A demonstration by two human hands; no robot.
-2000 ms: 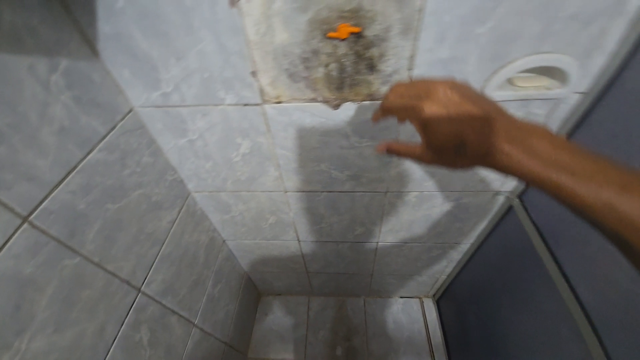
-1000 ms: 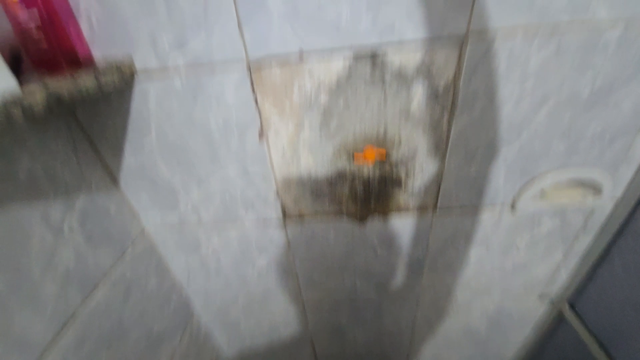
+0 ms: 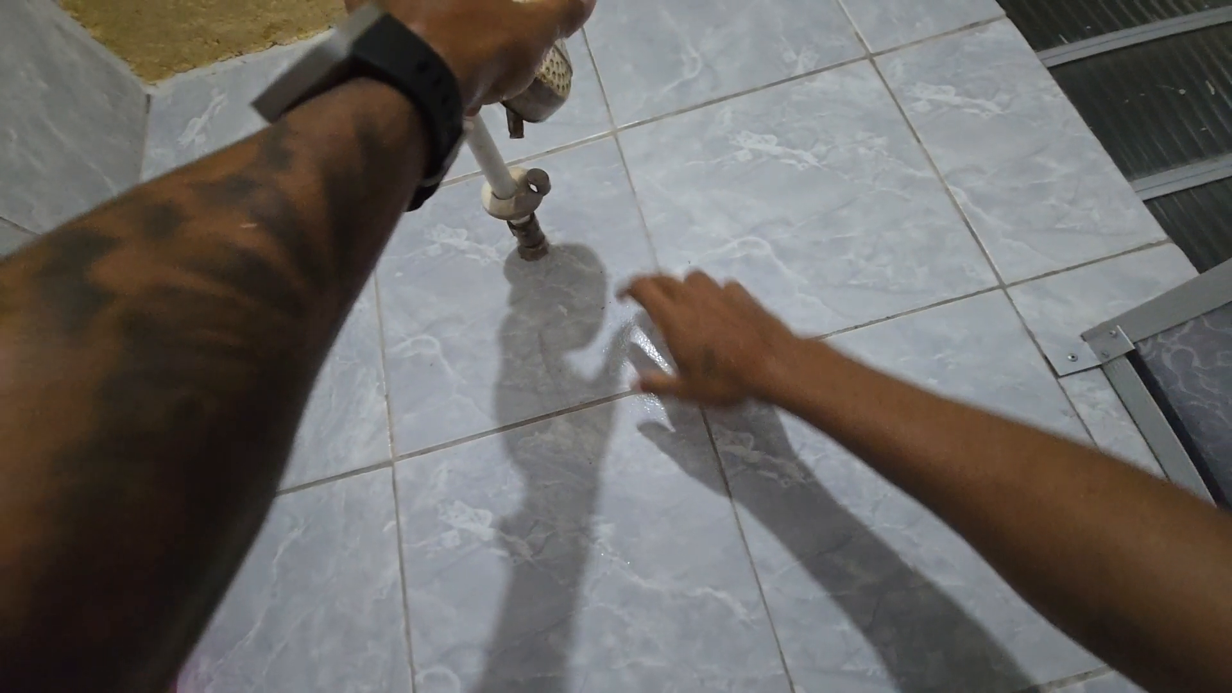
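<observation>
My left hand (image 3: 510, 43), with a black watch on the wrist, is raised at the top, at a shower head (image 3: 547, 85) with a perforated face. Its fingers are partly cut off by the frame edge, so its grip cannot be told. Below it a white shower arm (image 3: 489, 154) runs down to a worn round flange (image 3: 517, 192) and a rusty fitting (image 3: 529, 239) at the tiled wall. Lower right of the fitting, my right hand (image 3: 707, 342) is held before the grey marbled tiles, fingers apart and holding nothing.
Grey wall tiles (image 3: 799, 183) with thin grout lines fill most of the view. A rough yellow wall patch (image 3: 192, 34) lies at the upper left. On the right are a metal-framed screen corner (image 3: 1121, 342) and a dark ribbed panel (image 3: 1088, 87).
The view has moved to a wall part with the shower head. My left arm has come into view, raised to it. The mouldy tile patch and orange piece are out of view.
</observation>
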